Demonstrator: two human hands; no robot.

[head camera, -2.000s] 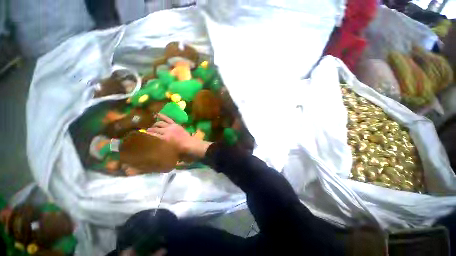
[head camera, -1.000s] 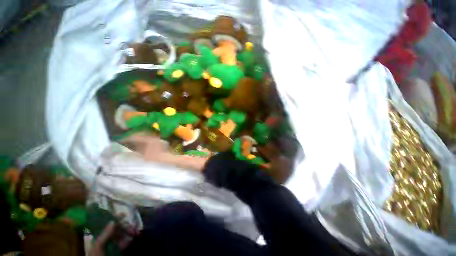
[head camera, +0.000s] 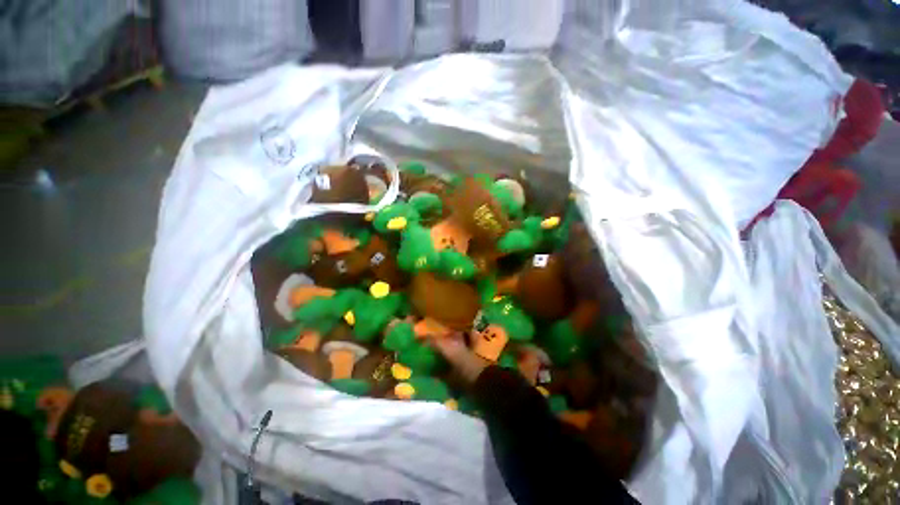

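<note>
My right hand [head camera: 457,353] is down among the plush toys inside a large open white bulk bag [head camera: 345,446]. Its fingers lie against the orange part of a toy with a brown body [head camera: 444,301]; whether they grip it cannot be told. Brown, green and orange toys with yellow discs and small white tags lie heaped around the hand. One brown toy with gold lettering [head camera: 484,215] lies farther back. My left hand is not in view. A thin metal glint [head camera: 261,430] shows against the bag's near rim.
More toys [head camera: 118,439] are at the lower left, outside the bag. A strap loop [head camera: 392,187] hangs at the bag's left rim. Raised white sack cloth [head camera: 681,178] stands on the right, with gold pieces [head camera: 863,395] beyond it. Red material [head camera: 839,158] is at the far right.
The view has shifted, showing more floor behind the bag. My right hand has moved from the near rim into the middle of the heap. My left hand has left the picture.
</note>
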